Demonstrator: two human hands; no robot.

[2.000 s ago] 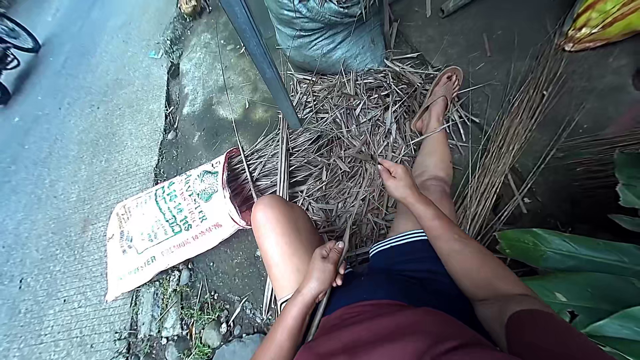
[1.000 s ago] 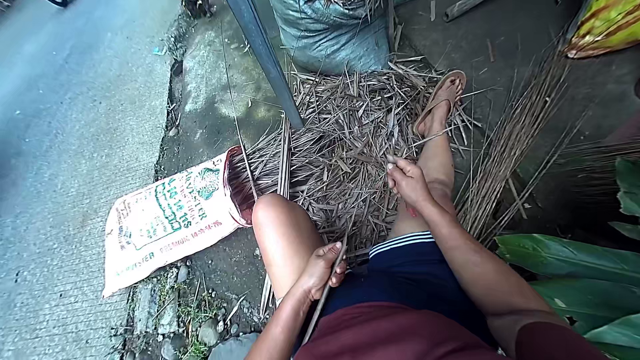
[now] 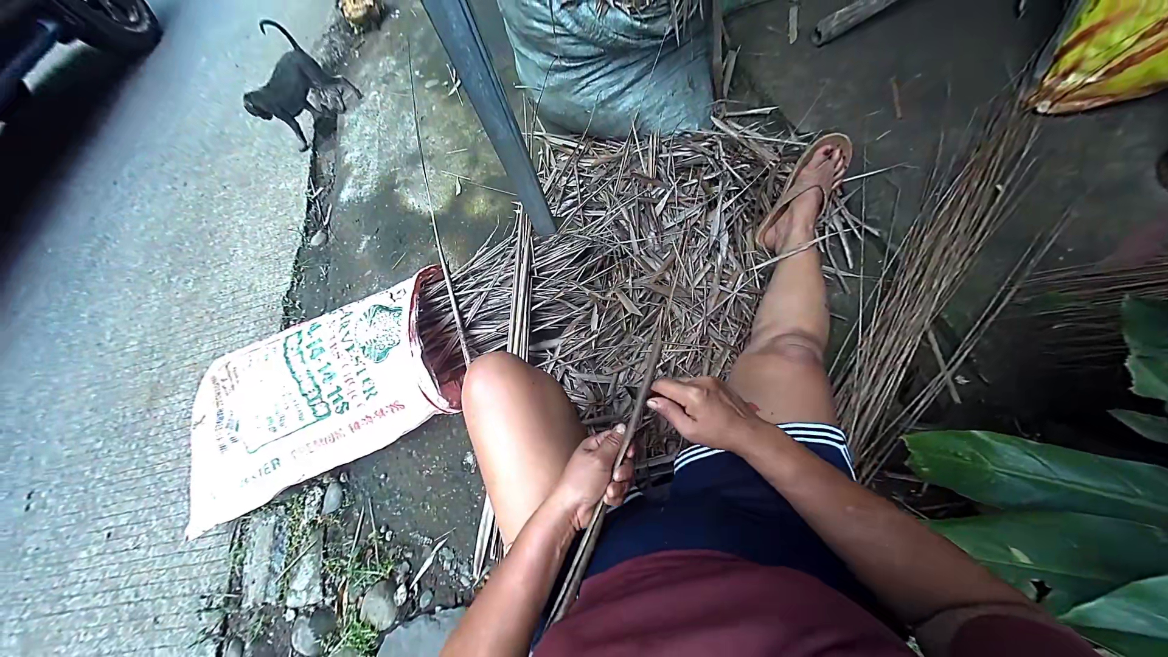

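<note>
Low in the middle, my left hand [image 3: 598, 474] is closed around a long dry palm leaflet [image 3: 593, 538], which slants from my shirt up past my fingers. My right hand [image 3: 701, 411] is just to its right, fingertips beside the leaflet's upper part; whether they pinch it is unclear. Between my legs lies a heap of dry leaf strips [image 3: 675, 228]. A printed woven sack [image 3: 310, 392] lies on its side at the left, its mouth full of dry strips. Bundled thin midribs [image 3: 940, 255] rest on the ground right of my leg.
A slanted metal post [image 3: 497, 119] stands beyond my left knee. A stuffed grey-green sack [image 3: 611, 64] is behind the heap. A dark dog [image 3: 297, 87] and a vehicle's wheel [image 3: 114, 23] are on the road side. Green leaves [image 3: 1049, 474] spread at the right; a yellow sack [image 3: 1109, 55] lies farther off.
My right hand has come back toward my left hand from farther out over my right leg. A dog and a vehicle have come into view at the upper left.
</note>
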